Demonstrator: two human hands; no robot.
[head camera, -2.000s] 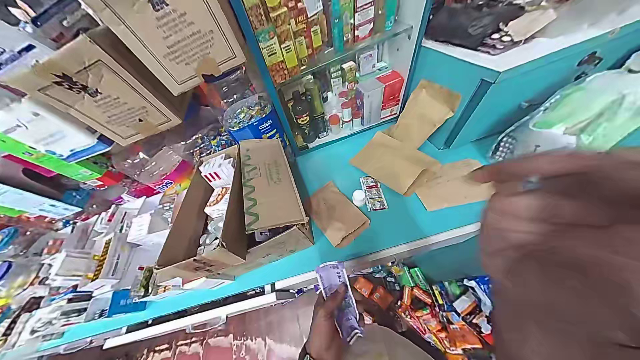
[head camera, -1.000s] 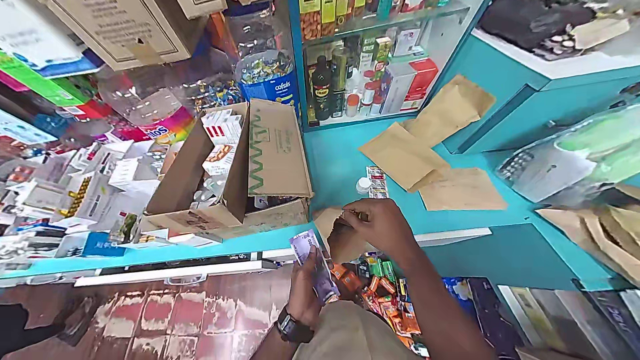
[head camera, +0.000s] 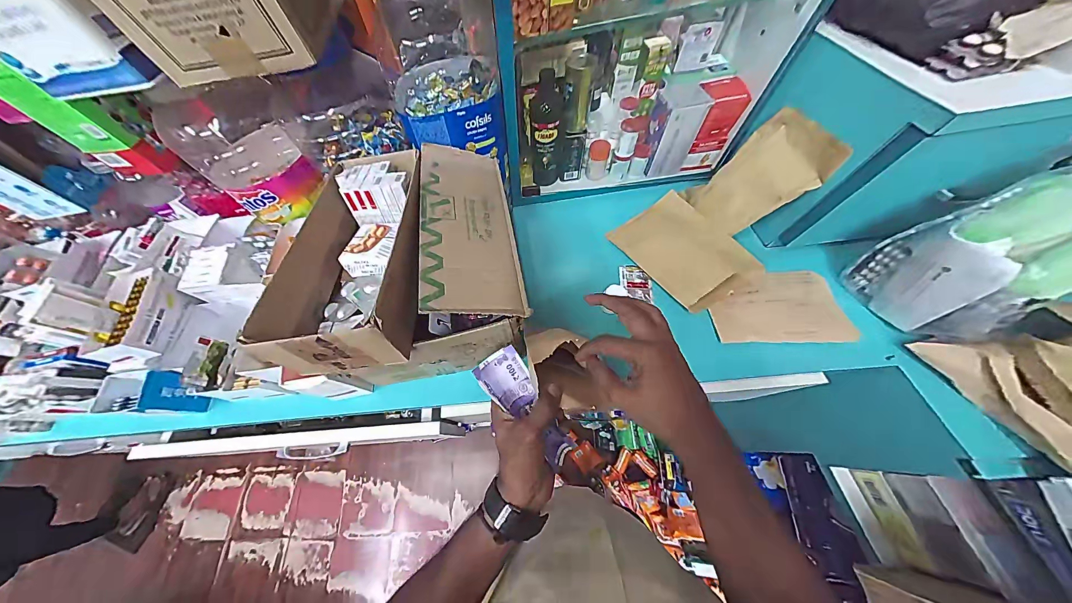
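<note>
My left hand (head camera: 526, 444), with a watch at its wrist, grips a folded purple banknote (head camera: 507, 381) and the edge of a small brown paper bag (head camera: 559, 345). The bag's mouth gapes upward. At that mouth is my right hand (head camera: 641, 368), its fingers spread and slightly bent; whether they touch the bag is hard to tell. Just beyond these fingers, a white round container (head camera: 614, 291) and a blister strip (head camera: 636, 283) lie on the turquoise counter (head camera: 557, 243), the container partly covered by a finger.
Left of my hands stands an open cardboard box (head camera: 473, 226) with medicine cartons. Flat brown paper bags (head camera: 682, 247) lie on the counter, below a glass cabinet (head camera: 620, 188) of bottles. A clear plastic bag (head camera: 938, 276) is at the right. An open drawer of colourful packets (head camera: 649, 486) is below.
The small brown bag lay on the counter beside the cardboard box two seconds ago; now it is at my left hand. My right hand has come in from the right, and its fingers have spread since one second ago.
</note>
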